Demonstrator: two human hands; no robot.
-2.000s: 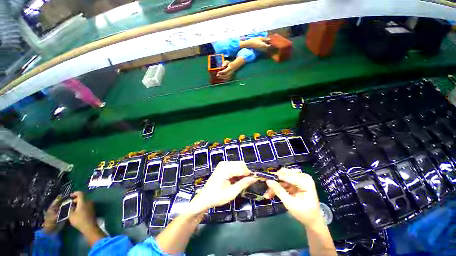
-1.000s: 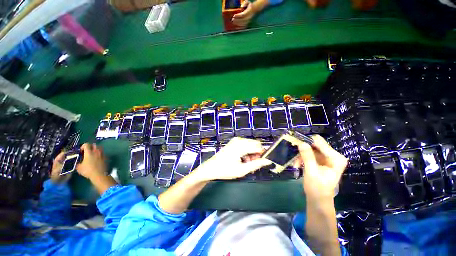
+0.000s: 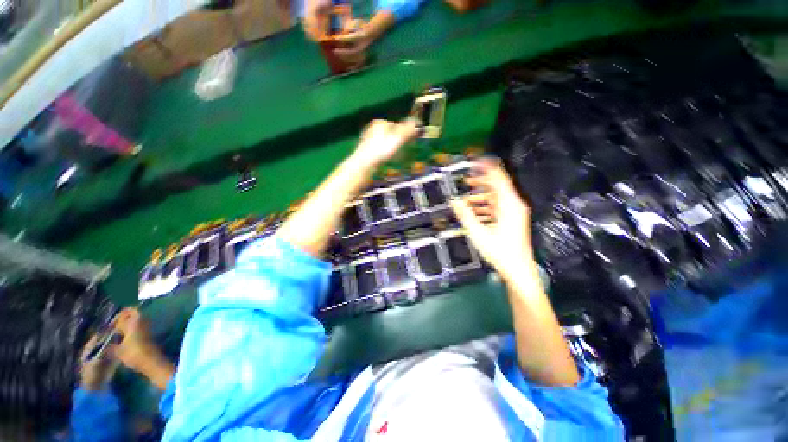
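My left hand (image 3: 384,142) is stretched out beyond the rows. Its fingertips are on the left edge of a display module (image 3: 429,114) with a pale yellowish border, over the green mat. My right hand (image 3: 499,216) is over the right end of the rows, fingers apart and blurred. I see nothing held in it. The stacked modules (image 3: 406,200) lie in two slanting rows, with dark screens, pale edges and orange tails along the far side. My left forearm and sleeve hide part of the rows.
Black blister trays (image 3: 605,164) are stacked at the right, more (image 3: 43,319) at far left. A loose module (image 3: 246,179) lies beyond the rows. A neighbour's hands (image 3: 125,341) hold a small module at left. Opposite, hands hold an orange-brown block (image 3: 343,53) near a white plastic box (image 3: 216,73).
My left hand has moved away from my right, out past the rows, with the pale-bordered module. My right hand has moved over the rows' right end. The view has shifted and tilted.
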